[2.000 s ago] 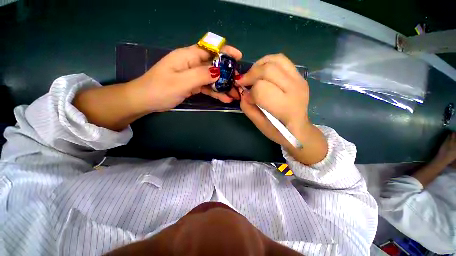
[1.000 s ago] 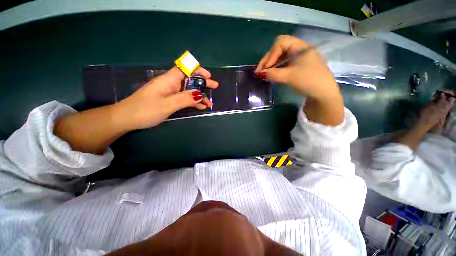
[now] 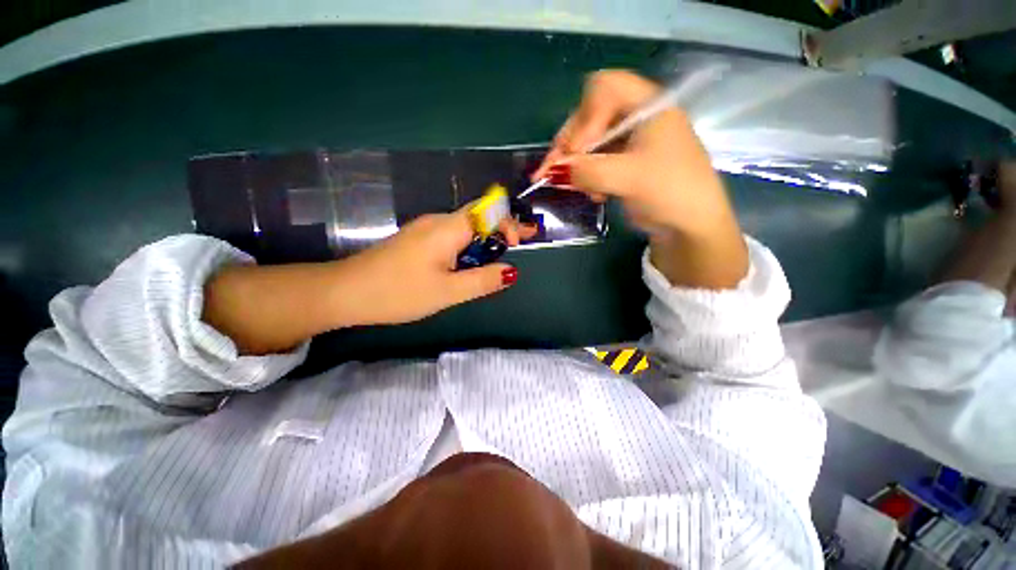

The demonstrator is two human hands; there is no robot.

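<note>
My left hand point(image 3: 418, 265) holds a small dark blue-black watch housing point(image 3: 481, 252) between thumb and fingers. A yellow battery with a pale patch point(image 3: 490, 209) sticks up from the housing above my fingers. My right hand point(image 3: 635, 161) grips slim silver-white tweezers point(image 3: 646, 112), their tip pointing down and left, close to the right of the battery. A small dark piece seems to be near the tip, but it is blurred. A long black glossy carrier sheet point(image 3: 290, 206) with pale dividing lines lies flat under and behind my hands.
Clear plastic sheets point(image 3: 797, 134) with shiny edges lie at the right, beyond my right hand. A pale rail point(image 3: 446, 25) curves along the far edge of the green surface. Another person's sleeve point(image 3: 953, 356) and blurred arm are at the right edge.
My left hand has moved right and slightly down with the housing and battery. My right hand with the tweezers has left the housing, gone to the sheet's right end, then come slightly left and down.
</note>
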